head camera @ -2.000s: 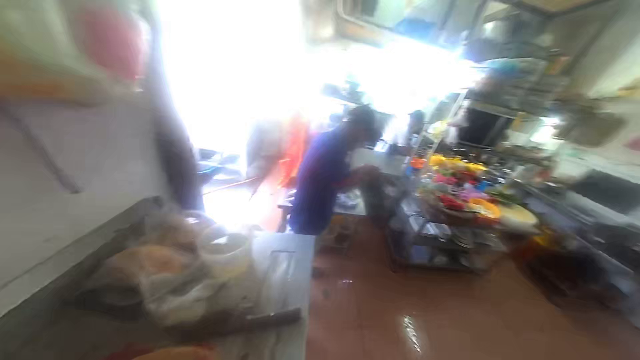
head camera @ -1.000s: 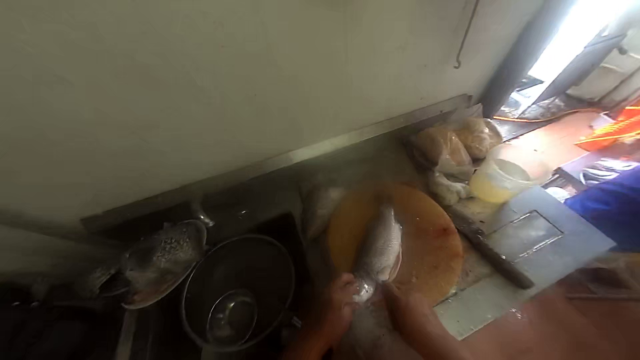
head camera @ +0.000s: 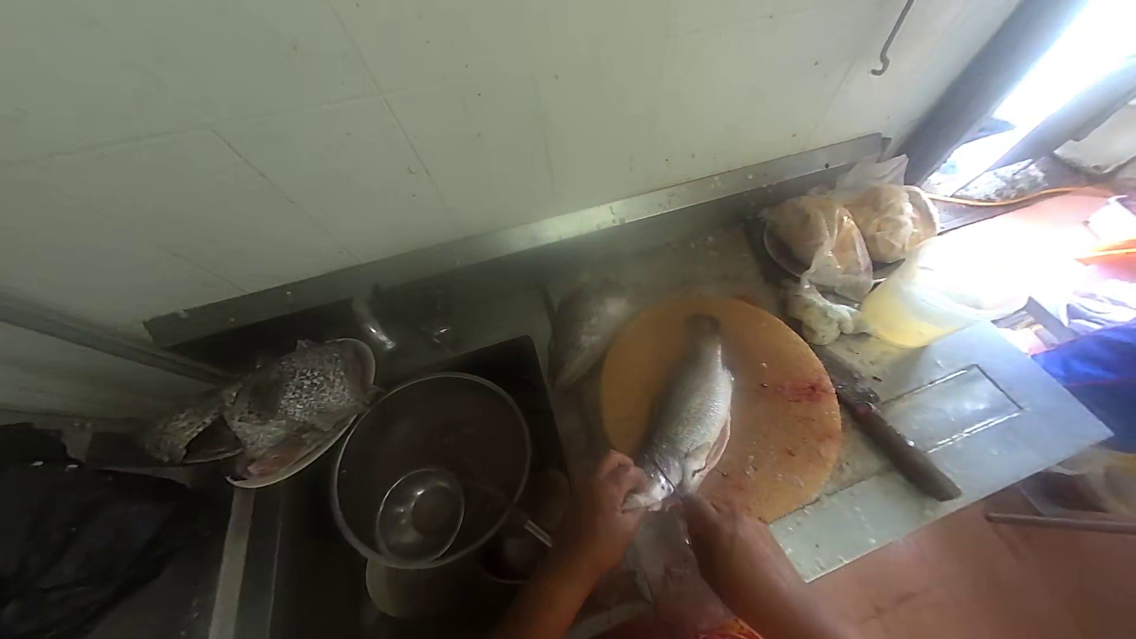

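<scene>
A whole silvery fish [head camera: 697, 408] lies on a round cutting board [head camera: 790, 435] that has a red stain on its right part. Its head end points toward me and its tail away. My left hand [head camera: 617, 493] grips the fish at the head. At the gill side of the head is my right hand [head camera: 710, 524], its fingers closed; whether it holds a small tool or only the fish is hidden. To the right of the board a cleaver or large knife with a dark handle [head camera: 914, 457] rests on the metal counter.
On the left, fish pieces [head camera: 306, 395] lie on an oval plate [head camera: 355, 426] beside a large metal basin [head camera: 524, 417] with a ladle [head camera: 422, 515]. Behind the board are plastic bags of food [head camera: 821, 235] and a tub with yellowish liquid [head camera: 919, 297]. A metal ledge [head camera: 568, 229] runs along the wall.
The view has swung from the room down to the counter. Between one second ago and now, both hands stay at the fish's head.
</scene>
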